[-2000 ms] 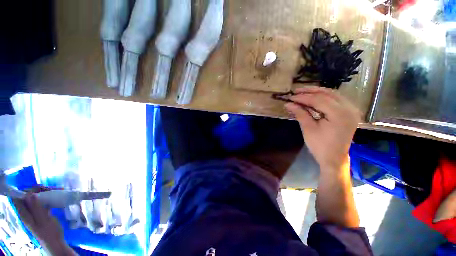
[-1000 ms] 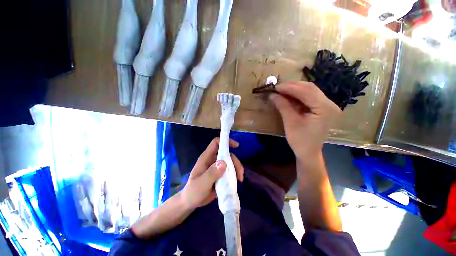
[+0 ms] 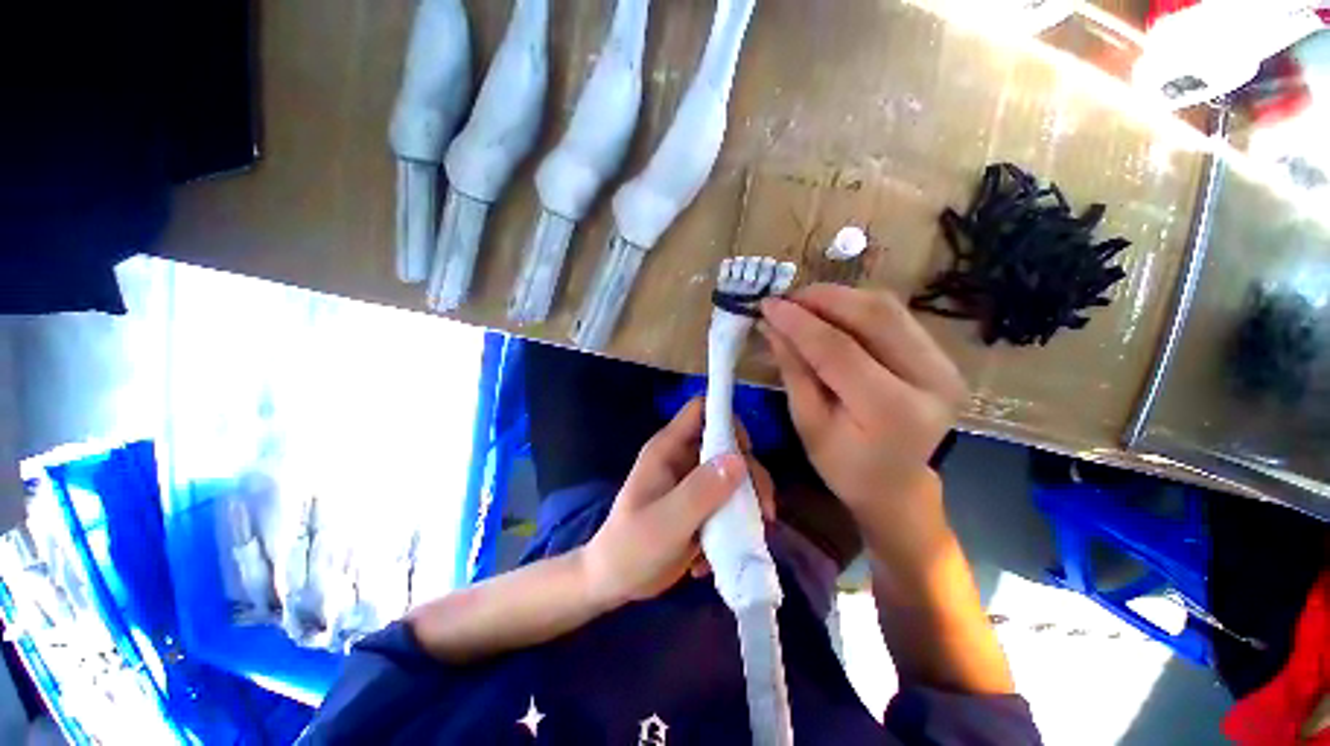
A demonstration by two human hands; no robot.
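My left hand (image 3: pixel 674 503) is closed around the middle of a white-grey moulded leg (image 3: pixel 744 561), held above my lap with its toed end up over the bench edge. My right hand (image 3: pixel 864 394) pinches a thin black strap (image 3: pixel 740 303) at the fingertips. The strap lies across the foot just below the toes. A white glue dab (image 3: pixel 846 242) is on the stained cardboard pad (image 3: pixel 788 219), behind my right hand. A loose pile of black straps (image 3: pixel 1025 260) lies right of the pad.
Several grey-white legs (image 3: pixel 584 168) lie in a row left of the pad. A shiny clear sheet (image 3: pixel 1240 335) is at the right. Dark cloth (image 3: pixel 117 131) covers the left end. A lower blue bin (image 3: pixel 489 437) holds white legs. A blue stool (image 3: pixel 1123 554) and red fabric (image 3: pixel 1291 678) show lower right.
My left hand has come from the bin at lower left with a leg, now held centrally. My right hand has carried the strap from the bench edge past the glue dab onto the foot.
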